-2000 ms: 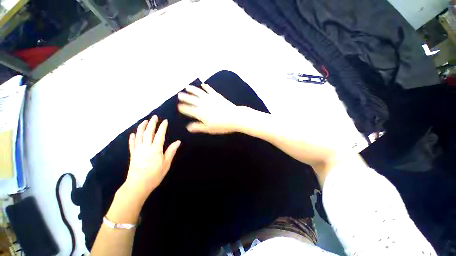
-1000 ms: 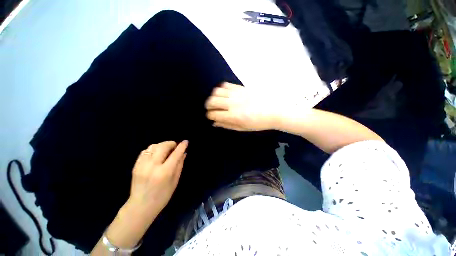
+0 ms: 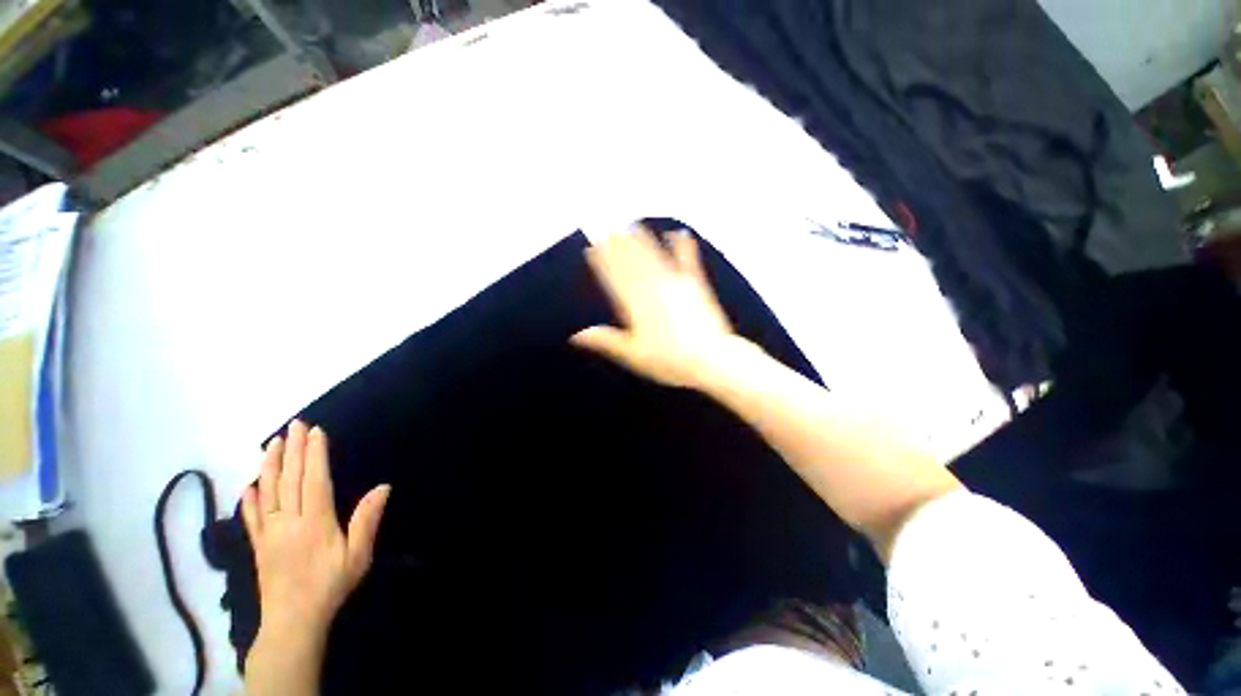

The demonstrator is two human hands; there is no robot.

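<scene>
A black garment (image 3: 504,462) lies spread on the white table, with a straight far edge and a rounded far right corner. My left hand (image 3: 302,530) lies flat on its left part near the edge, fingers apart, holding nothing. My right hand (image 3: 660,306) is over the far right corner, fingers spread and blurred, holding nothing. A thin black cord (image 3: 177,571) curves on the table left of the garment. The thread snips (image 3: 860,235) lie on the table to the right of the garment, with a red bit beside them.
Dark garments (image 3: 953,150) are piled along the table's right side, and more black cloth lies at the right. A dark phone (image 3: 79,612) and papers (image 3: 30,354) are at the left edge. A grey frame (image 3: 204,123) stands behind the white table (image 3: 449,150).
Since one second ago, the view has shifted back up the table. My hands have moved apart and opened flat, the left to the garment's left edge, the right to its far corner.
</scene>
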